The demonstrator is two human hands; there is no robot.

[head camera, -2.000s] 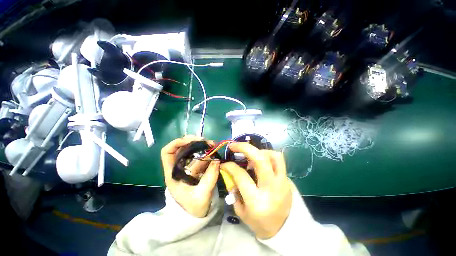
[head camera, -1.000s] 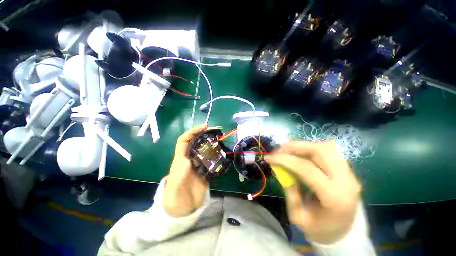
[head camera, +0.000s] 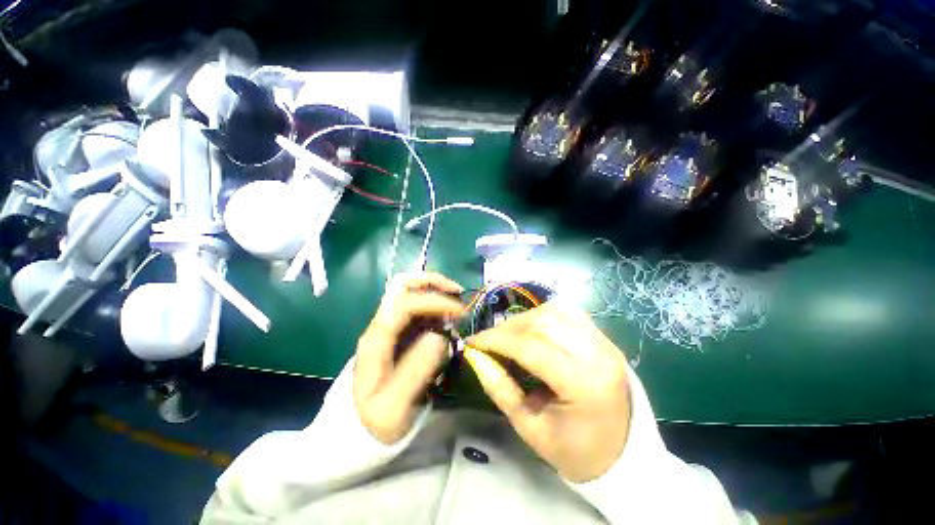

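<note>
My left hand is closed around the dark front camera module, mostly hidden by the fingers. My right hand holds the yellow-handled tool, its end close to the module. The fingertips of both hands nearly meet. The camera housing lies on the green mat behind my hands, its white foot away from me and its dark open end partly covered by my right hand. Orange and red wires arch over that opening. The wire ends are hidden between my fingers.
White camera bodies are piled at left, with flat antennas sticking out. A white tail cable loops behind my hands. A tangled heap of thin pale strands lies to the right on the green mat. Several camera modules stand at upper right.
My right hand has moved left with the yellow-handled tool, back to the module. My left fingers have closed over the module, which faced up a second ago. The loose wire end is now hidden.
</note>
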